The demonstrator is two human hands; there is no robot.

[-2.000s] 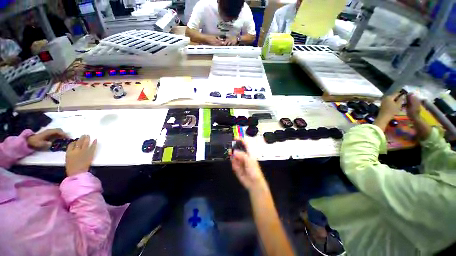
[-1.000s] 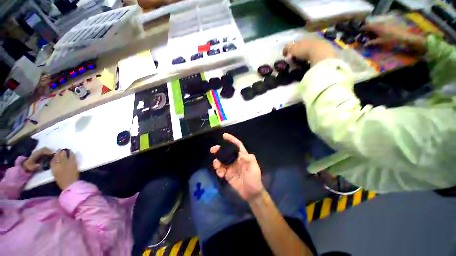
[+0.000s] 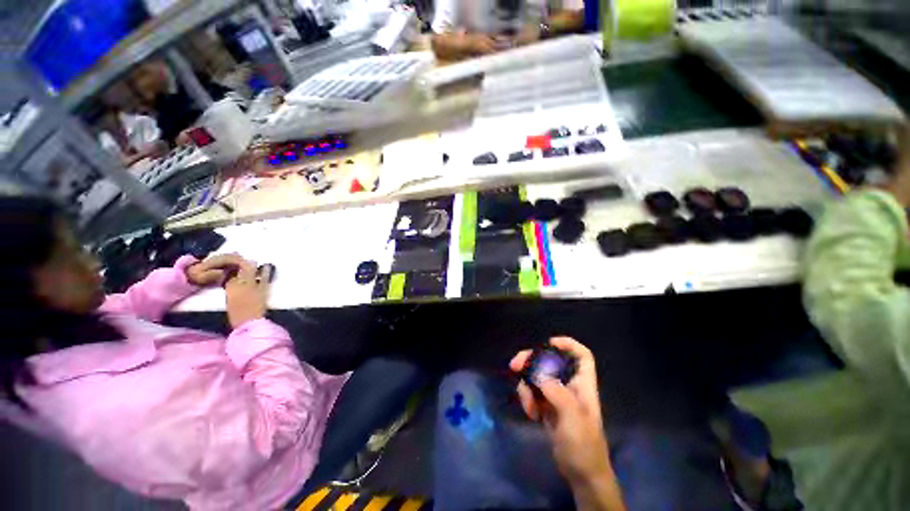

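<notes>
My right hand [image 3: 564,399] is above my lap in the lower middle. It holds a smartwatch unit [image 3: 549,366] between fingers and thumb. The unit is a black rounded block, and its face shows a purple glow. The thumb lies over the lower part of the face. Blur hides finer detail on the screen. My left hand is not in view.
The white bench [image 3: 329,240] holds black mats [image 3: 419,250], a striped strip [image 3: 544,255], several black units [image 3: 688,230] and a parts tray [image 3: 544,95]. A person in pink [image 3: 170,399] sits at left, a green-sleeved person [image 3: 858,279] at right. More hands show at the back.
The view has swung left. My right hand has turned the unit from a dark face to a purple-lit one, with the thumb now over it. The green-sleeved arm no longer reaches over the bench's middle.
</notes>
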